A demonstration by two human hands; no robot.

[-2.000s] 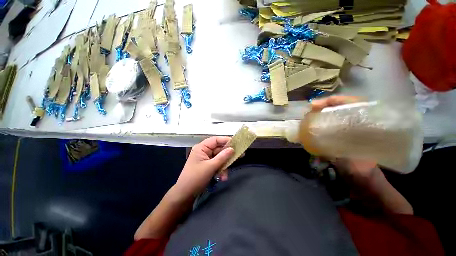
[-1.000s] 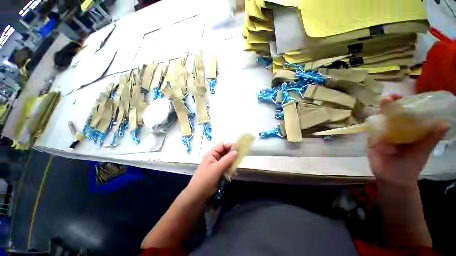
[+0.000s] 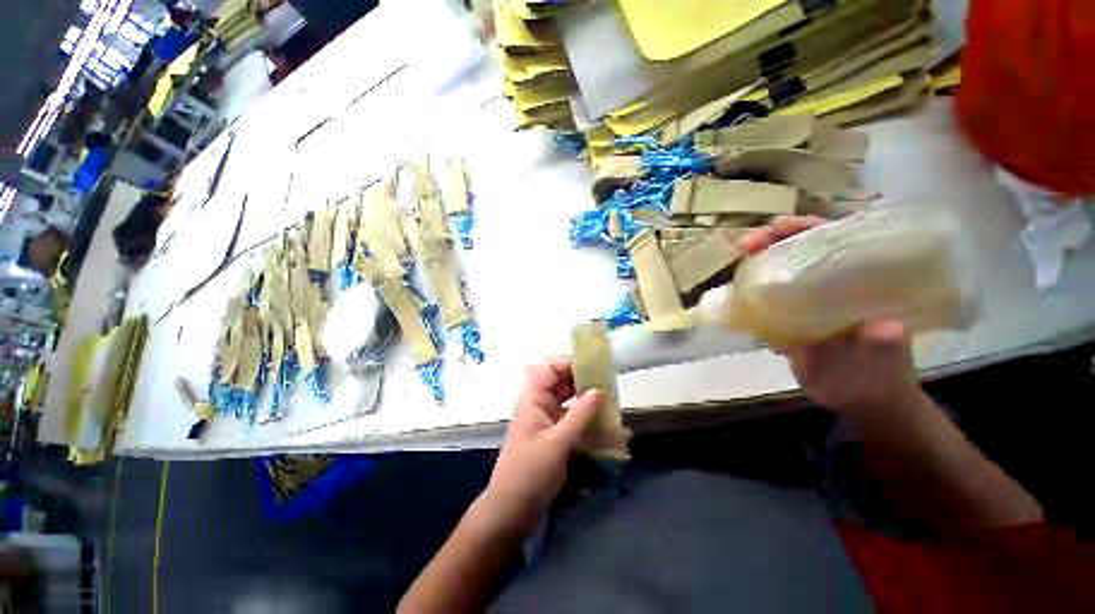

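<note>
My left hand pinches a tan strap tab upright at the table's front edge; a dark bluish piece hangs below it, partly hidden. My right hand holds the translucent yellowish glue bottle on its side. Its pale spout points left and its tip is near the upper part of the tab; I cannot tell whether they touch. Loose tabs with blue hooks are piled behind the spout. More tabs with blue hooks lie in rows at the left.
A large stack of yellow and tan panels stands behind the pile. A red bag and white crumpled tissue are at the right. A white round item lies among the left tabs. A blue crate is on the floor.
The right hand has brought the bottle left from over the right pile, so its spout is now near the tab. The tab is held more upright. The camera view has shifted.
</note>
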